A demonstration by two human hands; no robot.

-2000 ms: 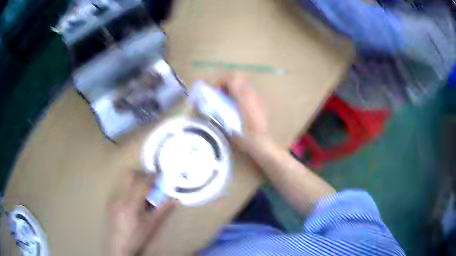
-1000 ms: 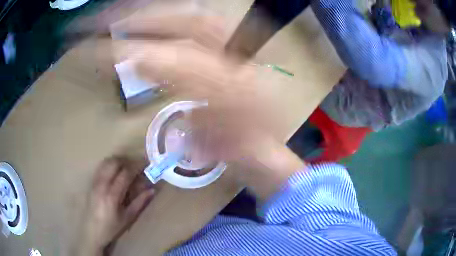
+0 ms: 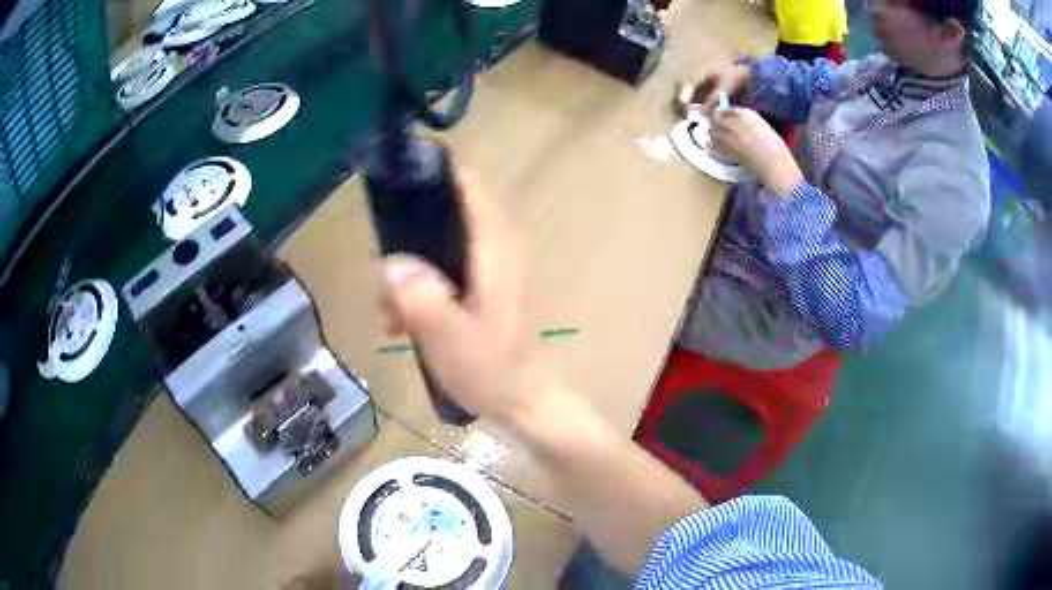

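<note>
My right hand is wrapped around the black electric screwdriver, which stands upright above the table. A round white slotted plate lies on the table in front of me, with a pale strip at its lower left edge. My left hand is almost wholly cut off by the bottom edge; only a blurred bit shows beside the plate. The silver-grey screw feeder stands left of the screwdriver, with a brownish mechanism on its front ledge.
The green conveyor belt runs along the left with several white plates. A person on a red stool works on another plate at right. A dark box stands at the back. Green strips lie on the tan table.
The view has shifted, so the plate sits lower. My right hand has left the plate and now holds the screwdriver. My left hand has dropped almost out of the picture.
</note>
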